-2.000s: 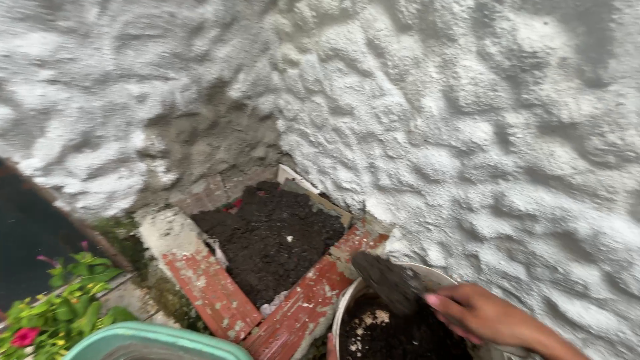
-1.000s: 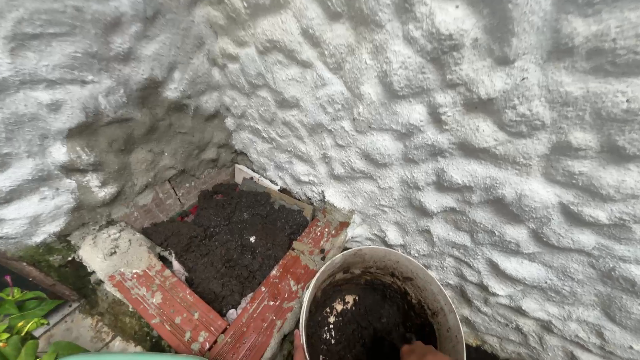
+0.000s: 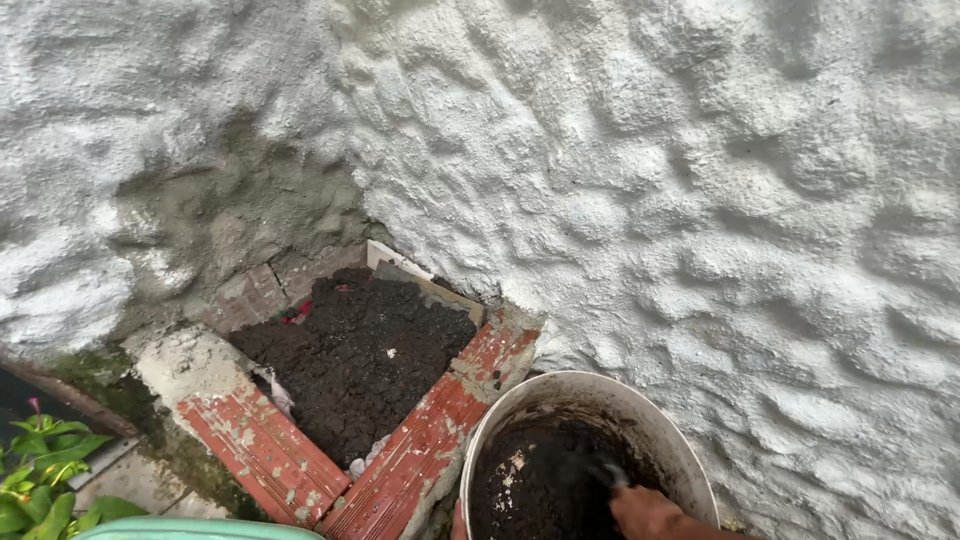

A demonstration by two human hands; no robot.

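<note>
A white plastic bucket with dark soil inside stands at the lower right. My right hand reaches into it, closed around the handle of a trowel whose blade is blurred against the soil. Only a finger edge of my left hand shows, against the outside of the bucket's left wall; the rest is out of frame. Left of the bucket, a bed of dark moist soil lies within a border of red hollow clay bricks smeared with mortar.
Rough white plastered walls meet in a corner behind the bed, with a grey unpainted patch on the left one. The rim of a green plastic container shows at the bottom, near a leafy plant at the lower left.
Two seconds ago my right hand held the soil-covered trowel above the bucket's rim; now hand and trowel are down inside the bucket. The view has shifted.
</note>
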